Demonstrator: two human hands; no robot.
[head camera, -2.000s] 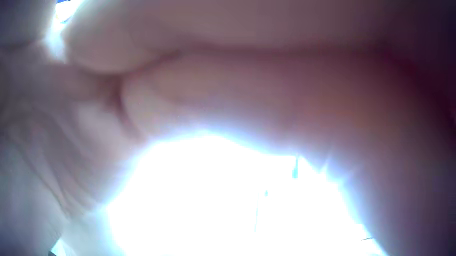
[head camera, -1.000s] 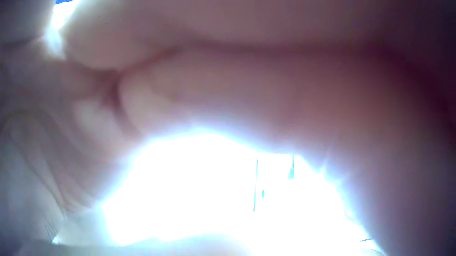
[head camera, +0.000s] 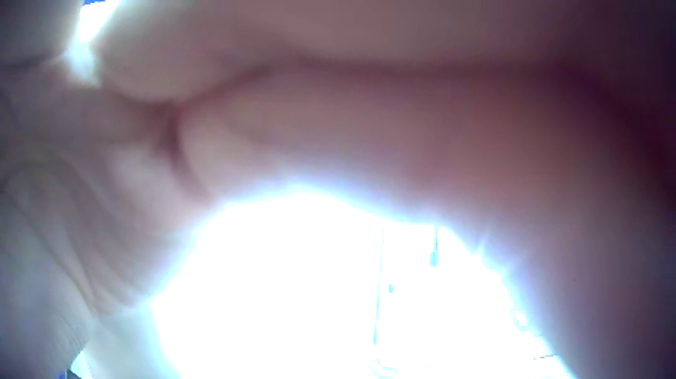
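Observation:
A blurred bare hand (head camera: 370, 129) fills most of the view, very close to the lens. Broad fingers cross from left to right, and creased skin shows at the left. I cannot tell whether it is my left or right hand, or whether it grips anything. No other hand can be made out. No workpiece can be made out.
A white overexposed glare (head camera: 296, 296) fills the lower middle, with thin dark upright lines of something unclear in it. A small bright gap with a blue edge shows at the top left. A small dark and blue patch is at the bottom left.
The pale blurred shape along the bottom edge one second ago is gone, and a small dark and blue patch shows at the bottom left. The close hand has barely moved.

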